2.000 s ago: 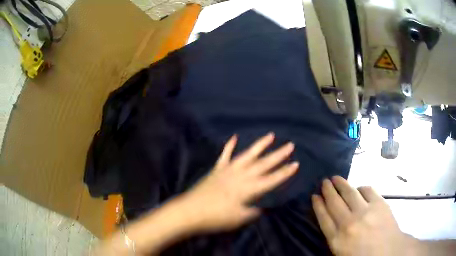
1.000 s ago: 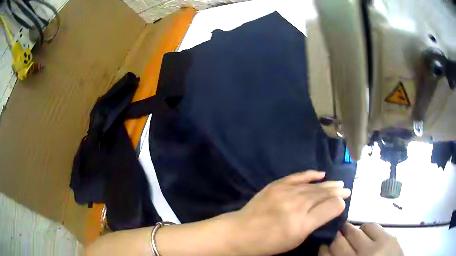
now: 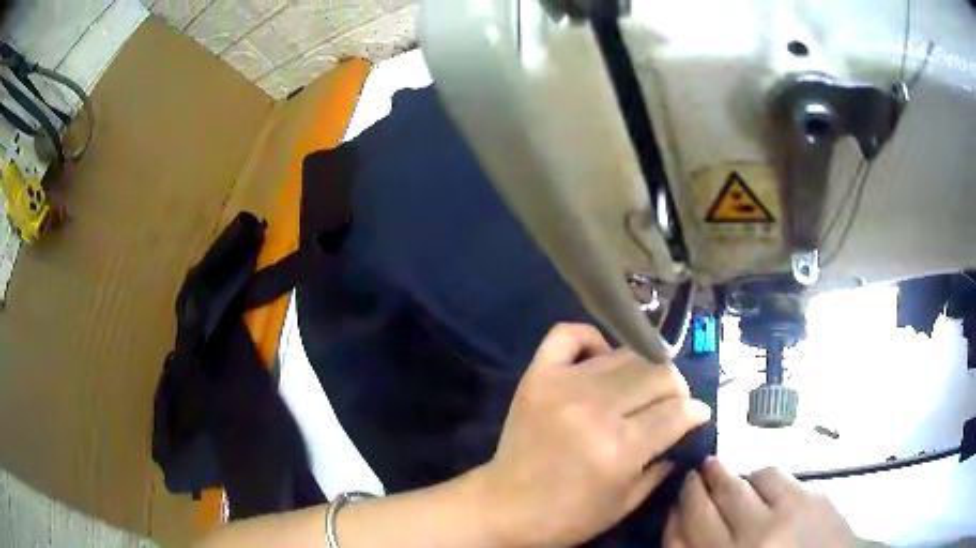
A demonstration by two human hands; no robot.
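Note:
The dark navy cloth [image 3: 428,246] lies over the white table, its right edge running beside the bright blue bit of the needle area [image 3: 704,334]. The machine head [image 3: 685,139] hangs over it and hides part of it. My left hand [image 3: 599,439] rests on the cloth, fingers bent, thumb and fingertips at the edge in front of the needle area. My right hand [image 3: 749,508], cut off by the bottom rim, pinches the cloth edge just nearer to me. The needle itself is hidden. A dark narrow strip [image 3: 273,284] runs left to bunched cloth over the orange table edge.
A ribbed metal knob [image 3: 773,406] stands right of the needle area. Small dark scraps [image 3: 936,305] lie at the far right. A cardboard sheet [image 3: 139,236] stands left of the table. A yellow object [image 3: 24,203] and dark cables [image 3: 43,102] are at the upper left.
My left hand has moved from flat on the cloth's middle to its right edge. The cloth's left part is spread out, with the strip apart. The view has moved closer to the machine.

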